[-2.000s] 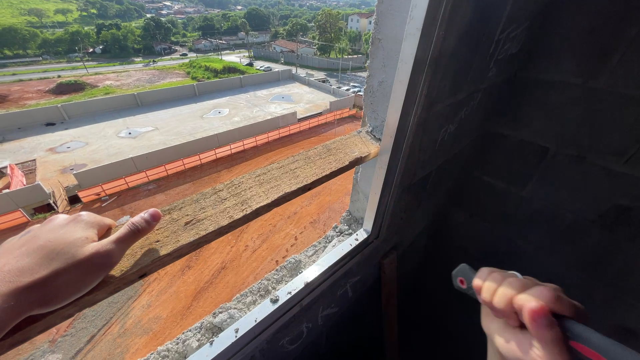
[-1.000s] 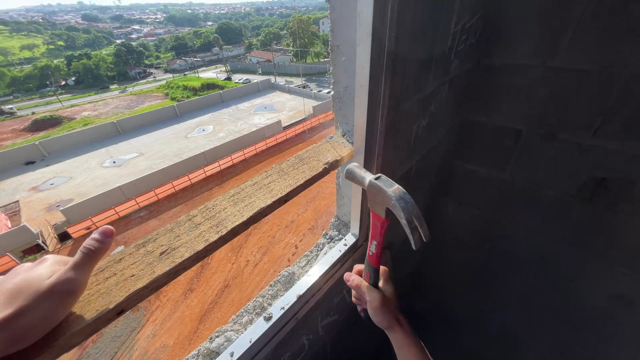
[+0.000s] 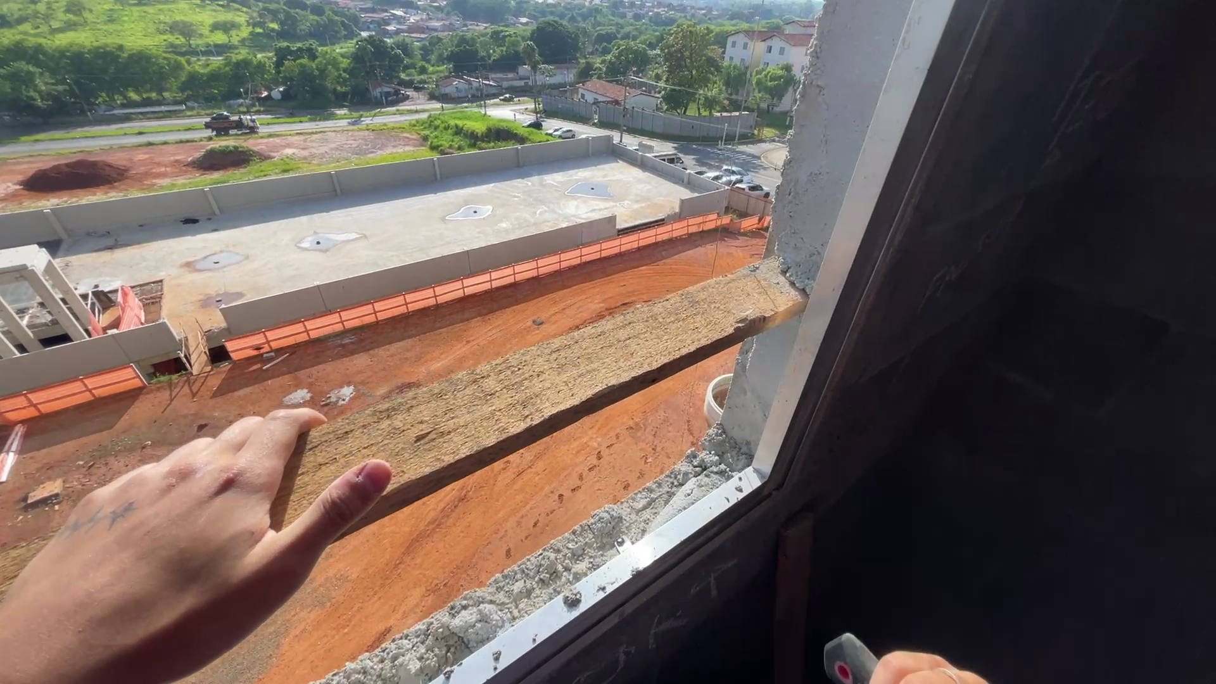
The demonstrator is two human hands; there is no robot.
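Observation:
A rough wooden board point(image 3: 532, 380) slants across the window opening, its far end against the right side of the opening beside the metal window frame point(image 3: 836, 247). My left hand point(image 3: 209, 532) lies over the near part of the board, thumb on the side toward me and fingers over the top. Low at the right edge of the dark wall, my right hand point(image 3: 921, 670) is closed around a hammer; only the end of its handle point(image 3: 848, 657) shows, and the hammer's head is out of view.
Crumbly mortar point(image 3: 570, 560) runs along the sill outside the frame, with loose bits on the metal. A white bucket point(image 3: 717, 399) shows beyond the right jamb. A dark block wall point(image 3: 1045, 380) fills the right side. Far below lie red earth, orange fencing point(image 3: 456, 290) and a concrete slab.
My right hand has lowered with the hammer, whose head was up beside the frame near the board's end one second ago. My left hand stays on the board.

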